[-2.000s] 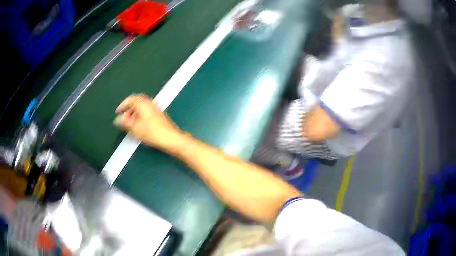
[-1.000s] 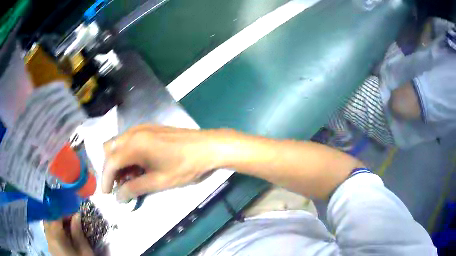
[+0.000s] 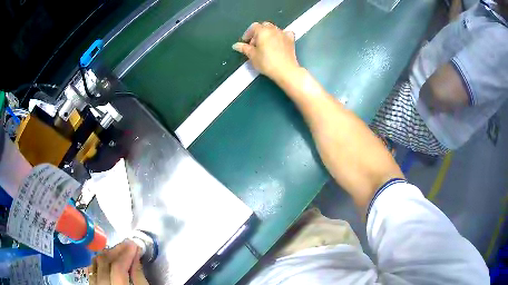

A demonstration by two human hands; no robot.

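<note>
My right hand [image 3: 270, 49] is stretched out over the dark green surface beside the white strip. Its fingers are bent; no part shows in them, but the fingertips are too small to read. A tiny pale part [image 3: 224, 63] lies on the green just left of it. My left hand [image 3: 120, 263] is at the bottom left, cut off by the lower edge, its fingertips at the round silvery fixture [image 3: 149, 245]. Whether it holds a small part is hidden. The red-orange nozzle [image 3: 83, 227] points down close to the left hand.
The flat silver machine base [image 3: 189, 206] lies in front of me. A white paper label [image 3: 39, 209] hangs by the nozzle. An orange-yellow bracket [image 3: 43, 142] and metal fittings stand at left. A neighbouring worker's white shirt [image 3: 473, 61] is at the upper right.
My right hand has moved from over the machine base out to the dark green surface. My left hand has moved from the heap of small parts to the round fixture.
</note>
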